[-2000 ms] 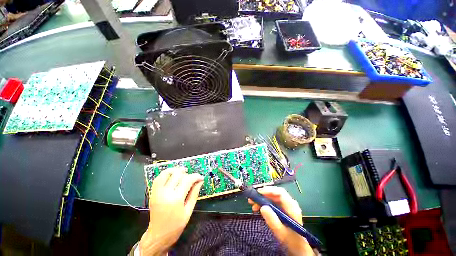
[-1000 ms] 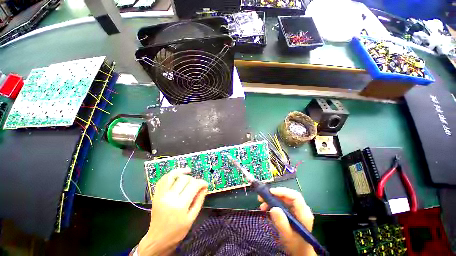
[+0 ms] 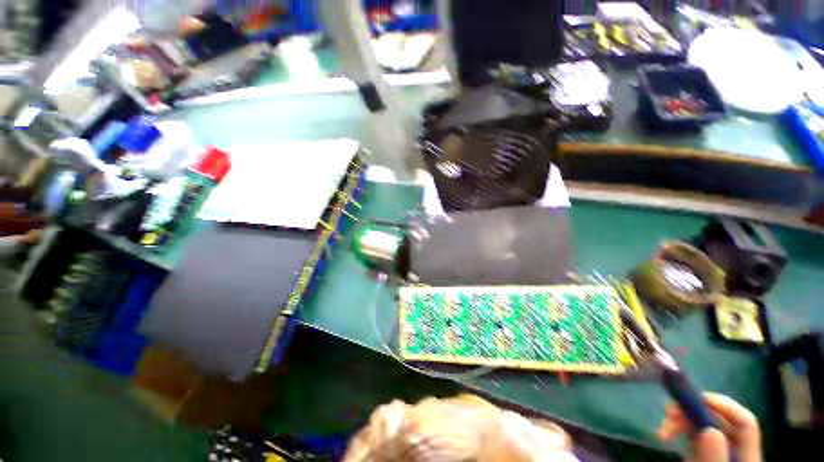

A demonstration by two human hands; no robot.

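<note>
The green PCB panel [image 3: 510,327] lies at the bench's front edge, before the black work plate [image 3: 492,245]. My right hand [image 3: 720,428] holds the dark blue soldering iron [image 3: 684,393] at the lower right, its metal tip near the panel's right end. My left hand [image 3: 456,433] is at the bottom edge, below the panel, blurred and cut off; its fingers cannot be made out. The solder spool [image 3: 381,244] stands left of the plate, with a pale wire curving down from it towards the panel's lower left corner.
The extractor fan [image 3: 492,158] stands behind the plate. A cleaning pot [image 3: 678,276], iron stand [image 3: 743,257] and sponge tray [image 3: 739,321] are at the right. Stacked pale boards [image 3: 280,183] on dark sheets [image 3: 230,293] are at the left. A black parts tray [image 3: 679,97] is on the rear shelf.
The view has swung left and blurred, so the bench appears further right. My left hand has come off the panel to below it. The iron's tip has moved from the panel's middle to its right end.
</note>
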